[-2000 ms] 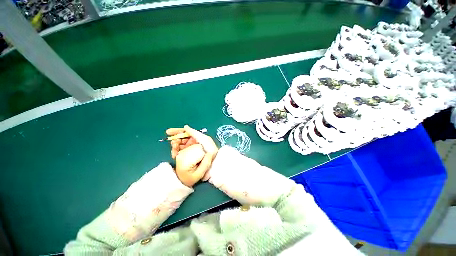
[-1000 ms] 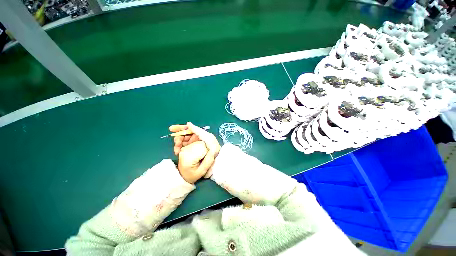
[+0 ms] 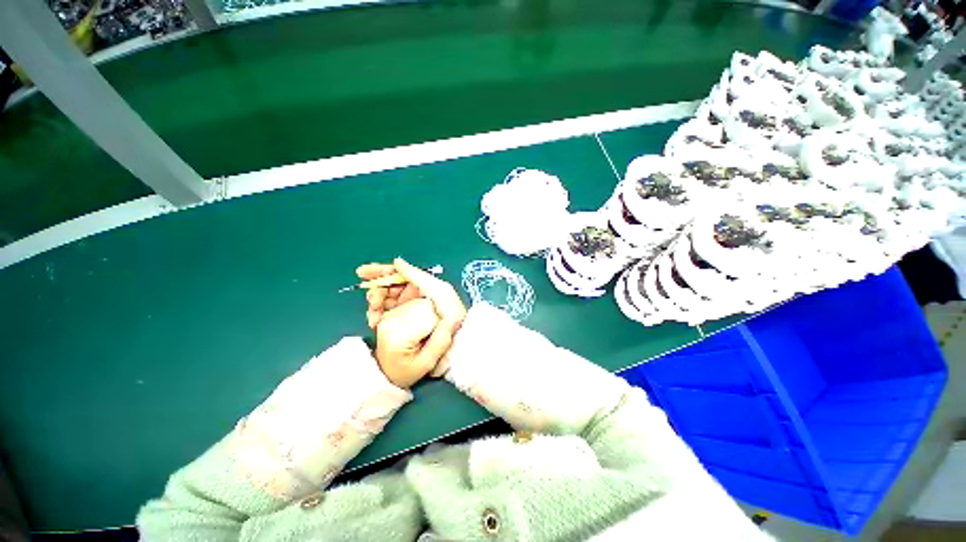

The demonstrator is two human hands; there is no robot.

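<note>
My right hand [image 3: 432, 294] reaches left over the bench and holds a slim pick [image 3: 383, 282] with a yellow handle between its fingers. The thin tip points left, above the green bench top. My left hand [image 3: 406, 337] is folded around my right wrist, its fingers partly hidden. A small loose coil of thin pale rings [image 3: 498, 290] lies just right of my hands. A dense white pile of rings [image 3: 525, 213] lies beyond it. Neither hand touches the rings.
Rows of nested white housings [image 3: 731, 238] with circuit boards showing cover the bench's right side. A blue plastic bin [image 3: 784, 392] sits below the bench edge at right. A pale rail [image 3: 424, 155] runs behind the bench, with a green conveyor [image 3: 403, 85] beyond and a slanted metal post [image 3: 101, 106] at left.
The view has shifted slightly since the first frame. My hands keep the same folded pose, with the pick still in my right hand. The rings and housings have not moved.
</note>
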